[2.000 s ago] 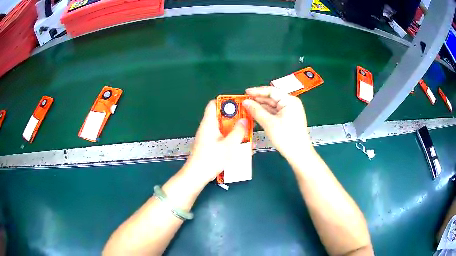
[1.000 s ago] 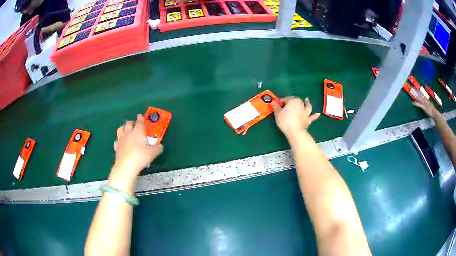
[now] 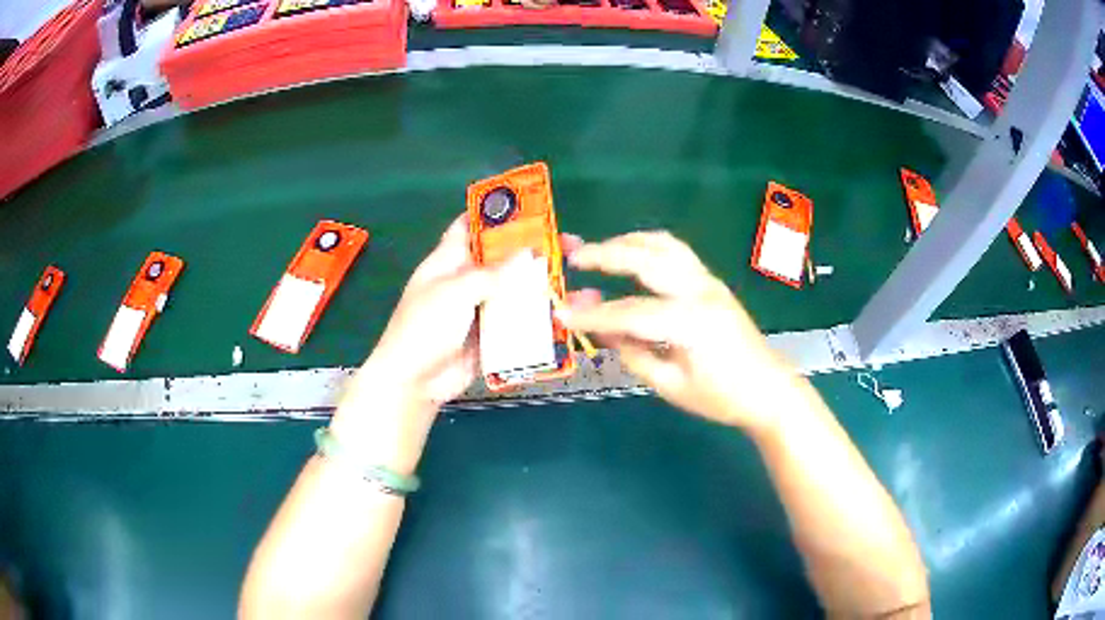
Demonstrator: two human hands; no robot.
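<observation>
An orange phone housing (image 3: 528,230) with a round black camera ring near its top and a white label on its lower half is held nearly upright above the pale rail. My left hand (image 3: 430,317) grips it along its left side. My right hand (image 3: 673,321) is at its right edge with fingers spread and slightly blurred. A small yellowish strip shows by the right fingertips at the housing's lower right edge. Whether the right fingers pinch it is unclear.
More orange housings lie on the green belt, left (image 3: 310,286) and right (image 3: 784,234). A grey metal post (image 3: 969,206) rises at right. A dark slim device (image 3: 1032,390) and a white cord (image 3: 881,391) lie on the front bench. Red-orange trays (image 3: 285,61) stand beyond the belt.
My left hand has let go of one housing, which lies on the belt at left. Another housing, at my right hand a second ago, is now up in my left hand. The other person's hand at right is gone.
</observation>
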